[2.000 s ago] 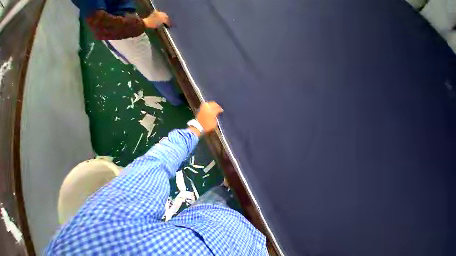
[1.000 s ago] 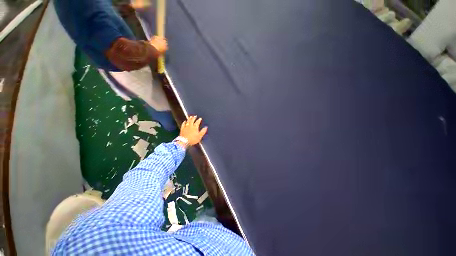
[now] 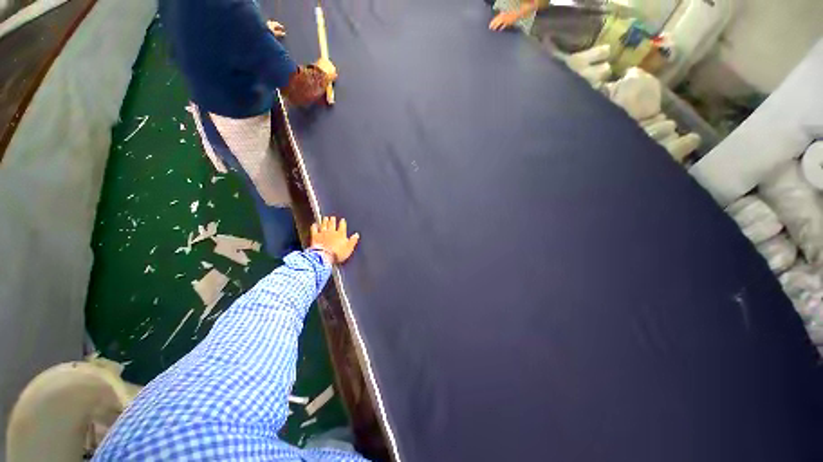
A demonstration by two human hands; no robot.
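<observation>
Dark navy fabric (image 3: 541, 271) covers the long table and lies mostly flat, with faint ripples near the upper left. Its pale selvedge (image 3: 359, 341) runs along the brown table edge (image 3: 341, 347). My left hand (image 3: 334, 239) lies palm down with fingers spread on the fabric's near edge, at the selvedge, and holds nothing. The sleeve is blue checked. My right hand is not in view.
A co-worker (image 3: 230, 63) at the table's left side holds a yellowish stick (image 3: 323, 50) over the cloth. Another person's hand (image 3: 507, 18) touches the far edge. White rolls (image 3: 767, 226) are stacked beyond. Paper scraps (image 3: 209, 287) and a pale bucket (image 3: 63, 411) are on the green floor.
My left hand has slid along the edge and opened flat. The co-worker's stick came into view and moved inward over the cloth. The view has shifted, showing more rolls and another person's hand.
</observation>
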